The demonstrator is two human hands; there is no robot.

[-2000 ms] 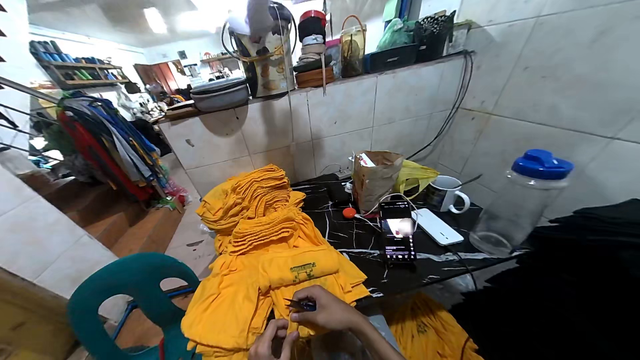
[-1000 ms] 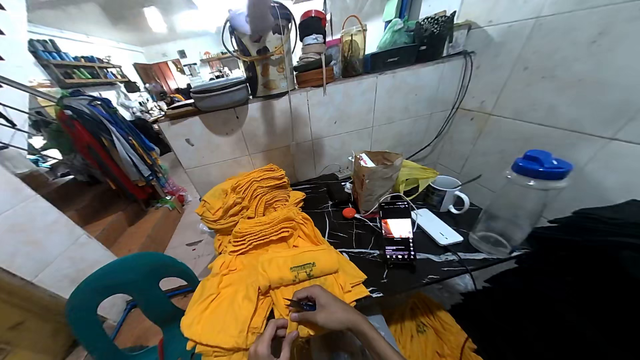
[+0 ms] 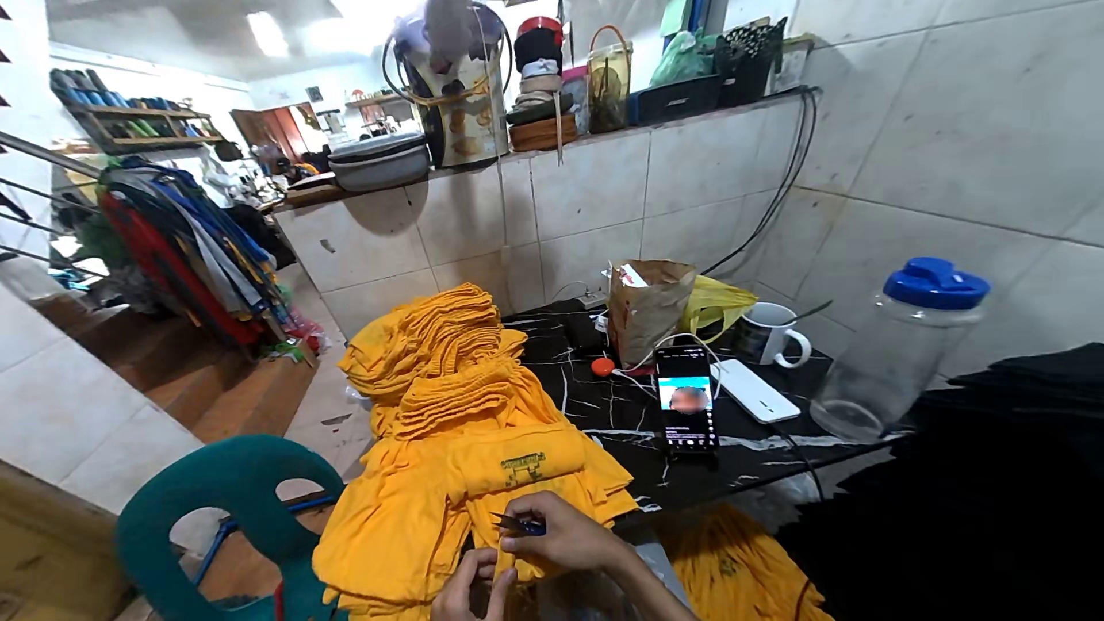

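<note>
My right hand [image 3: 561,535] holds a small pair of thread snips [image 3: 519,524], their dark tips pointing left over the yellow cloth. Just below and to the left, my left hand [image 3: 476,586] pinches an edge of a yellow garment [image 3: 509,559] between thumb and fingers. Under and in front of both hands lies a spread pile of yellow shirts [image 3: 388,509], one folded part bearing a dark green print [image 3: 524,467]. Behind it rises a folded stack of yellow garments [image 3: 431,332].
On the black marbled table [image 3: 595,405] are a lit phone [image 3: 686,401], a white power bank [image 3: 755,390], a paper bag [image 3: 647,310], a mug [image 3: 768,335] and a blue-lidded bottle [image 3: 901,354]. A green plastic chair [image 3: 224,466] stands left, black cloth [image 3: 975,492] lies right.
</note>
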